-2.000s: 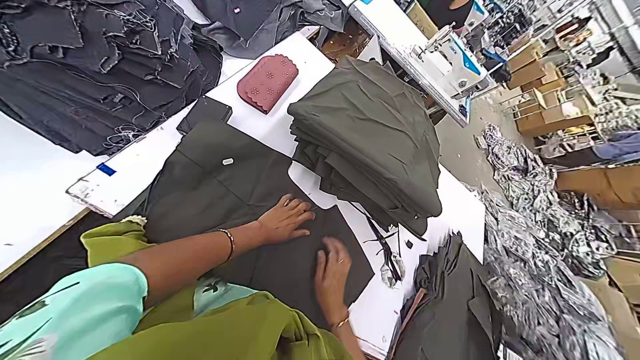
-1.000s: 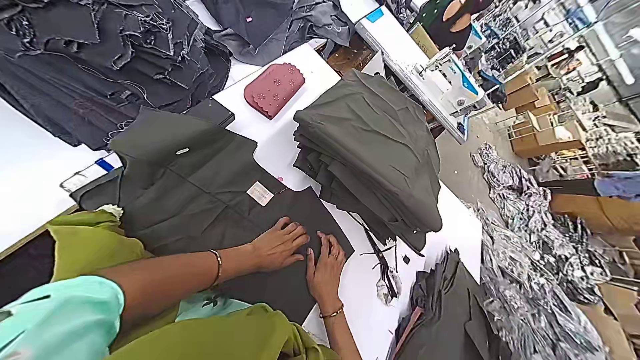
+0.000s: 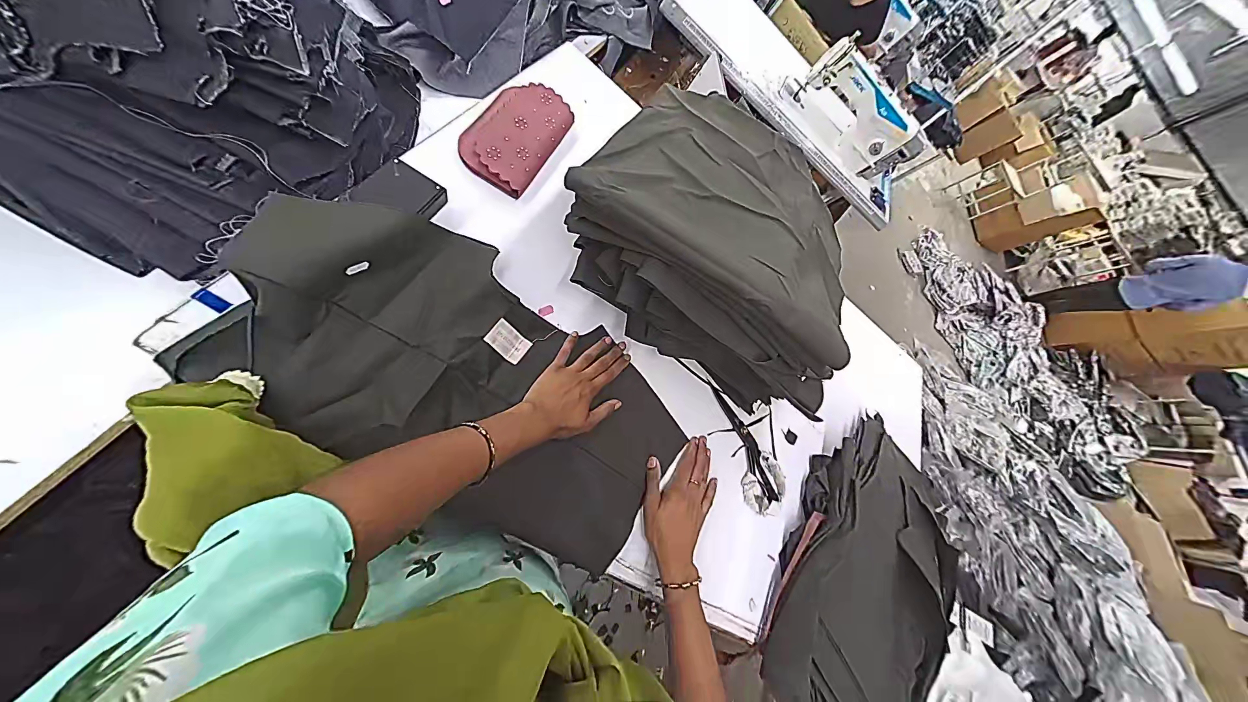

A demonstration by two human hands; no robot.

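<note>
A dark grey-green garment piece lies spread on the white table, a small white label on it. My left hand rests flat on the piece just right of the label, fingers apart, gripping nothing. Along the piece's right edge is my right hand, palm down on the table with its fingers slightly apart. Beyond both hands stands a folded stack of the same dark cloth. Black cords with a clear plastic bit at their end lie between the stack and my right hand.
A red scalloped case and a dark flat box sit farther back. Heaped dark cloth fills the upper left. More dark cloth hangs at the table's right edge. A sewing machine stands beyond; grey bundles cover the floor at right.
The white label came into view on the cloth between the first and second frames. My right hand has moved right, off the cloth onto the white tabletop. My left hand stays on the cloth.
</note>
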